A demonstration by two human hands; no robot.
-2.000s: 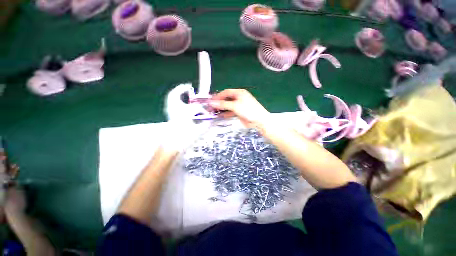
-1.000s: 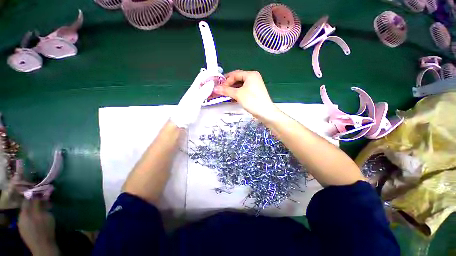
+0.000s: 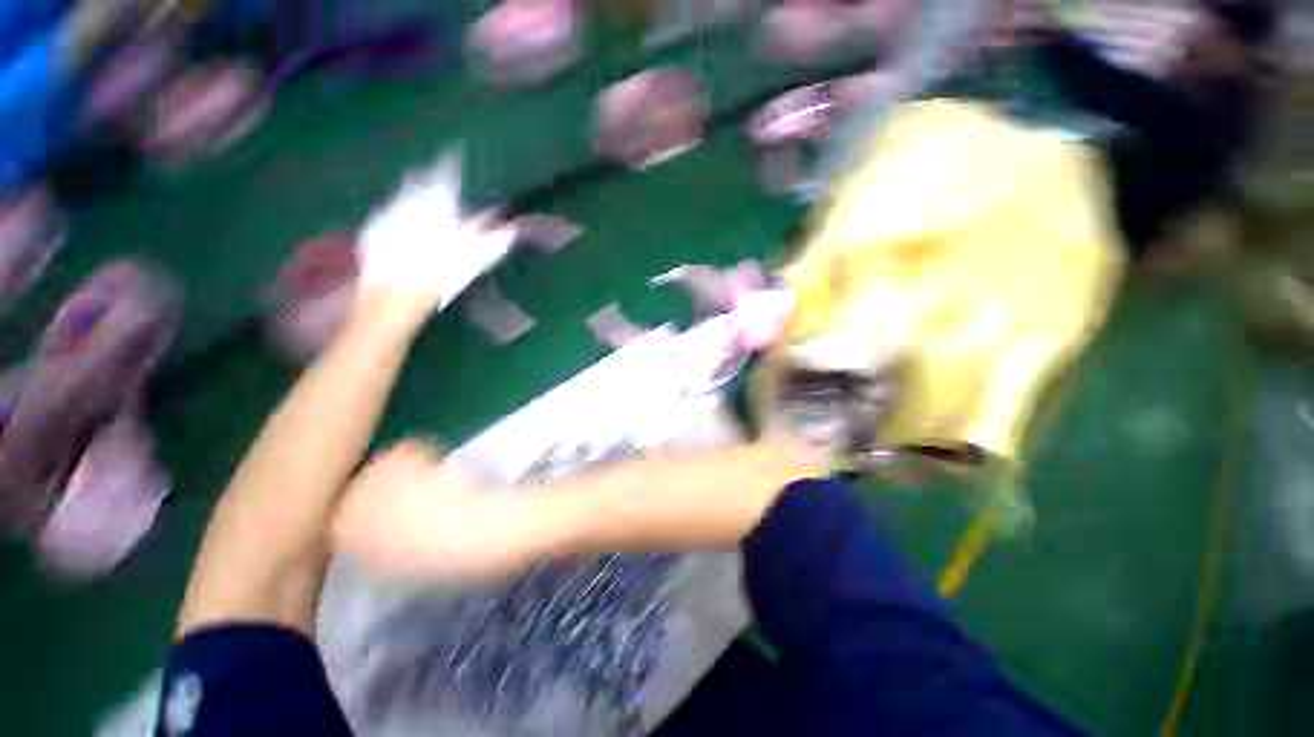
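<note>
The view is strongly blurred. My left hand (image 3: 428, 242), in a white glove, reaches out over the green surface. A pink fan part (image 3: 545, 232) lies at or beside its fingers; whether the hand holds it is unclear. My bare right hand (image 3: 396, 507) is by the left edge of the white paper sheet (image 3: 360, 619), its fingers too blurred to read. The pile of small silvery metal parts (image 3: 562, 634) lies on the paper, partly under my right forearm. Pink curved parts (image 3: 728, 324) lie at the paper's far corner.
A yellow sack (image 3: 966, 245) lies at right, its dark mouth towards the paper, with a yellow string (image 3: 968, 554) near it. Pink fan heads (image 3: 649, 115) lie beyond and at left. A person in dark clothing (image 3: 1153, 130) is at upper right.
The view has swung right, bringing the sack inward. My hands, together at a pink part before, are now apart: left reaching outward, right drawn back near the paper's left edge.
</note>
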